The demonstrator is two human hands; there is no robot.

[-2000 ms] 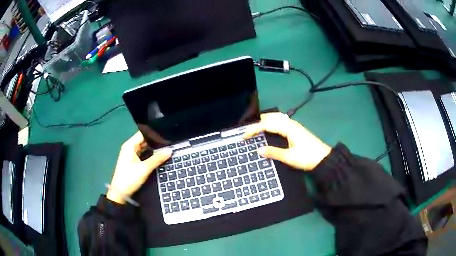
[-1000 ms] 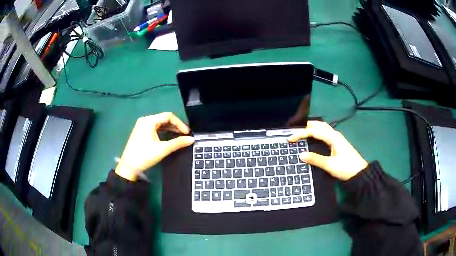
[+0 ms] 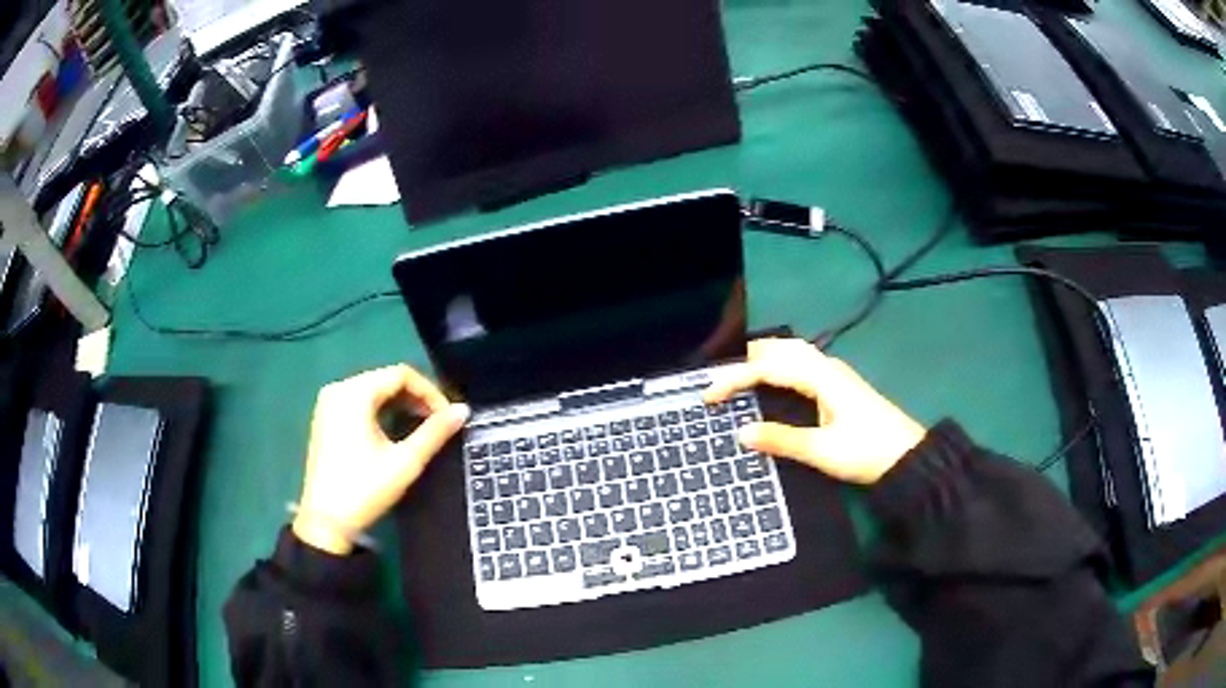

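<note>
An open mini laptop point(image 3: 629, 497) lies on a black foam mat point(image 3: 538, 642), keyboard half towards me. Its screen point(image 3: 578, 303) is upright, glossy and dark, with pale reflections. My left hand point(image 3: 370, 450) has thumb and forefinger tips together at the laptop's left edge, by the hinge point(image 3: 602, 397). My right hand point(image 3: 827, 410) is at the upper right of the keyboard, forefinger on the strip by the hinge and thumb at the right-hand keys. Its other fingers are hidden.
A larger black panel point(image 3: 551, 94) stands behind the laptop. A cable with a small black adapter point(image 3: 784, 217) runs right. Closed laptops on black mats lie left point(image 3: 118, 504) and right point(image 3: 1167, 403), with a stack point(image 3: 1029, 67) at upper right. A clear bin point(image 3: 242, 155) and pens point(image 3: 330, 139) are upper left.
The camera view has shifted and tilted. My left hand has gone from gripping around the laptop's corner to touching its left edge with the fingertips. My right hand stays at the upper right keys.
</note>
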